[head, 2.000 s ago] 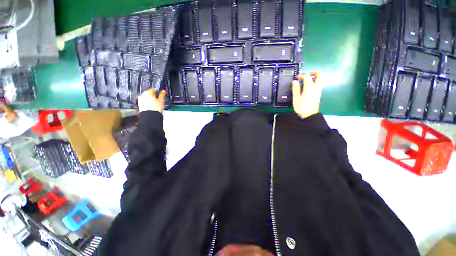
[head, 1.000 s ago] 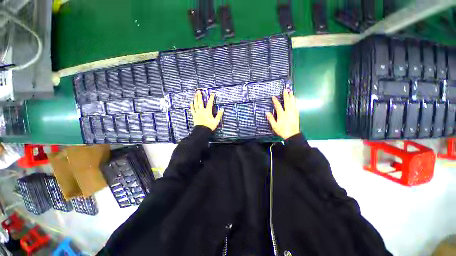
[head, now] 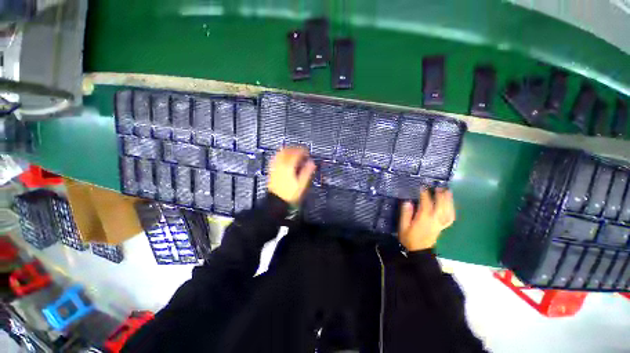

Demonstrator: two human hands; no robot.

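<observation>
An empty black blister tray (head: 352, 138) with shiny ribbed pockets lies in front of me on the green bench. My left hand (head: 290, 176) rests on its middle row, towards the left, fingers slightly bent and blurred. My right hand (head: 427, 220) lies on its lower right part, fingers apart. Neither hand visibly holds anything. A second empty tray stack (head: 186, 148) touches it on the left. Whatever lies under the working tray is hidden.
Loose black parts (head: 343, 63) lie on the green conveyor belt (head: 242, 48) beyond a pale strip. A filled tray stack (head: 587, 214) stands at right. A cardboard box (head: 110, 214), more trays (head: 170, 238), a blue stool (head: 65, 308) and red stools (head: 552, 301) are on the floor.
An empty tray now covers the place where a filled tray showed two seconds ago. Both hands moved onto it. The view has turned, and more loose parts show on the belt.
</observation>
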